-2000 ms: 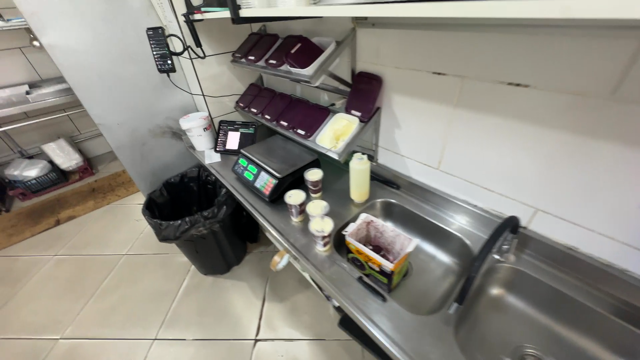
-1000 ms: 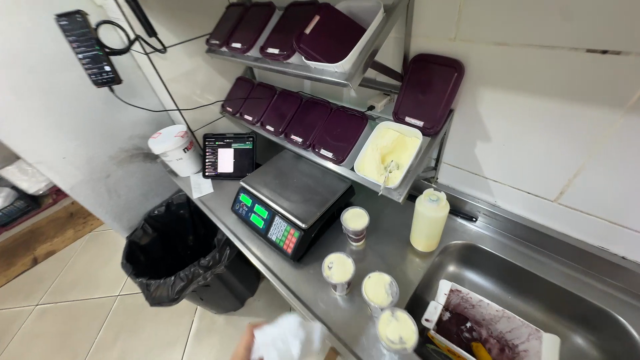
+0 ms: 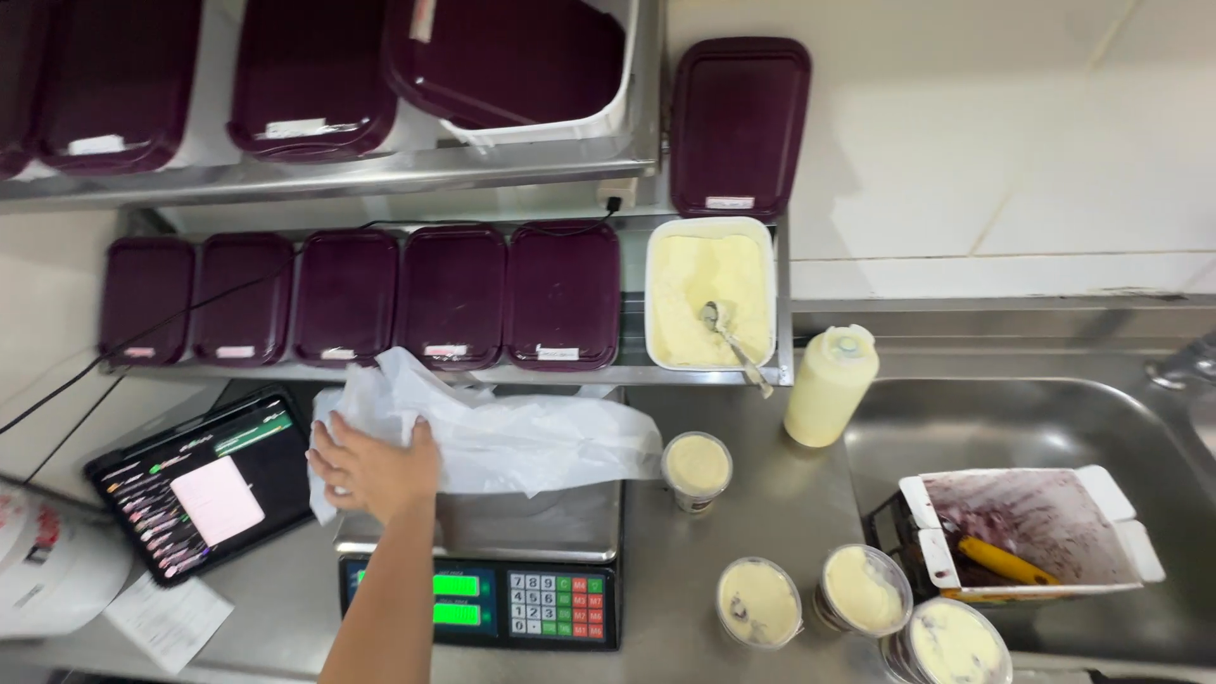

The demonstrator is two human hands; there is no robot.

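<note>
My left hand [image 3: 380,467] is palm down on a crumpled white plastic bag [image 3: 532,442], gripping its left end; the fingertips are partly lost in its folds. The bag lies across the steel pan of a digital scale [image 3: 565,608], and its right end reaches a clear cup with a pale yellow topping [image 3: 697,465]. Several similar cups [image 3: 758,603] stand lower right on the counter. A white tub of pale yellow cream [image 3: 708,275] on the lower shelf holds a metal spoon [image 3: 730,337]. My right hand is out of view.
Tubs with purple lids [image 3: 562,294] line two steel shelves above the scale. A tablet [image 3: 214,484], a paper slip [image 3: 169,617] and a white bucket [image 3: 57,565] are at left. A squeeze bottle [image 3: 831,385] stands beside the sink [image 3: 1007,418], which holds an open carton [image 3: 1035,522].
My left hand has moved from the counter's front edge onto the scale, bringing the white bag, now spread out over the pan. The view has moved closer to the counter.
</note>
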